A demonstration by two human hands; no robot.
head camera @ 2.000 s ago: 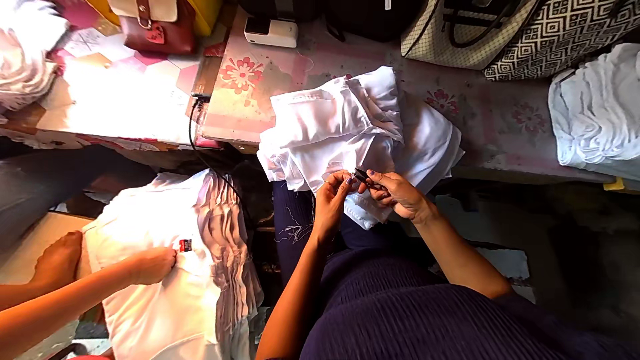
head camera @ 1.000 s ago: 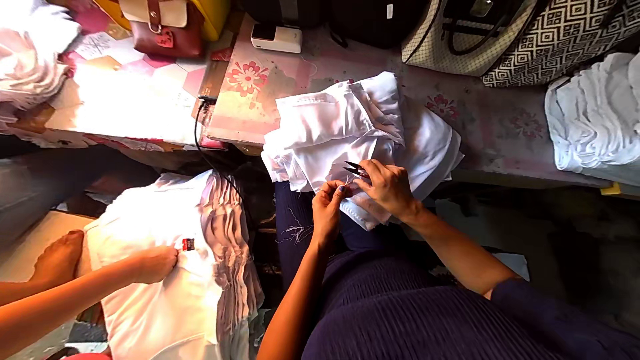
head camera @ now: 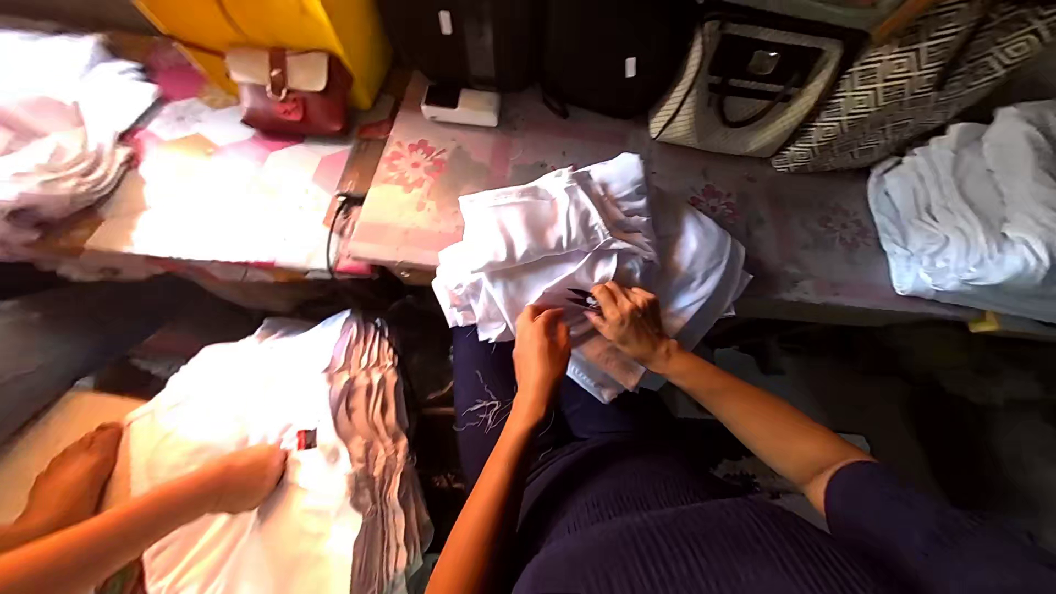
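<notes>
A pile of folded white cloth [head camera: 528, 239] lies across the table's front edge and hangs over my lap. My right hand [head camera: 629, 320] is closed around small dark thread snips [head camera: 584, 297], whose blades point left over the cloth. Just left of the blades, my left hand [head camera: 542, 342] has its fingers bent together at the cloth's lower part; they seem to pinch the fabric, though the fingertips are partly hidden. Loose pale threads [head camera: 485, 410] cling to the dark trousers on my left leg.
Another person's hand [head camera: 247, 478] rests on stacked white garments [head camera: 223, 396] at left. More white piles stand on the table [head camera: 511, 153] at far left and right [head camera: 973, 214]. Bags [head camera: 751, 87], a red purse [head camera: 293, 95] and a white device [head camera: 460, 106] line the back.
Two seconds ago both hands held the snips' area close together above my lap; now my right hand has the blades over the cloth, and my left hand has moved onto the cloth.
</notes>
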